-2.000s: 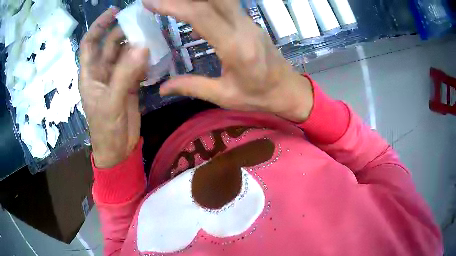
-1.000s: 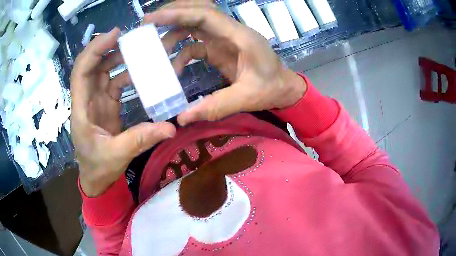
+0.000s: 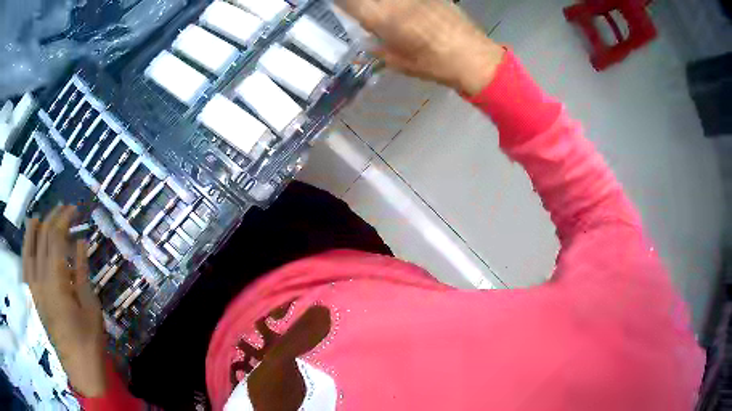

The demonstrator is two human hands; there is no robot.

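Note:
White oblong units (image 3: pixel 235 124) lie in two slanted rows in a clear ribbed tray (image 3: pixel 265 186) at the upper middle. My right hand (image 3: pixel 425 40) is blurred at the top edge, beside the tray's right end. Its fingertips are by a pale piece at the row's end, and whether it grips anything is unclear. My left hand (image 3: pixel 64 297) is at the lower left, blurred, fingers extended over the left edge of the rod tray. Nothing shows in it. Slim rods (image 3: pixel 128 164) lie in rows in that tray.
A heap of small white pieces (image 3: pixel 24 329) is at the left edge, with longer white pieces (image 3: pixel 20 201) above it. A crinkled clear bag (image 3: pixel 72 40) is behind the trays. A red stool (image 3: pixel 598 48) stands on the tiled floor (image 3: pixel 481 185) at the upper right.
The view has swung to the right. My hands have parted, the right to the tray of units, the left to the rods. The white unit they held is no longer seen between them.

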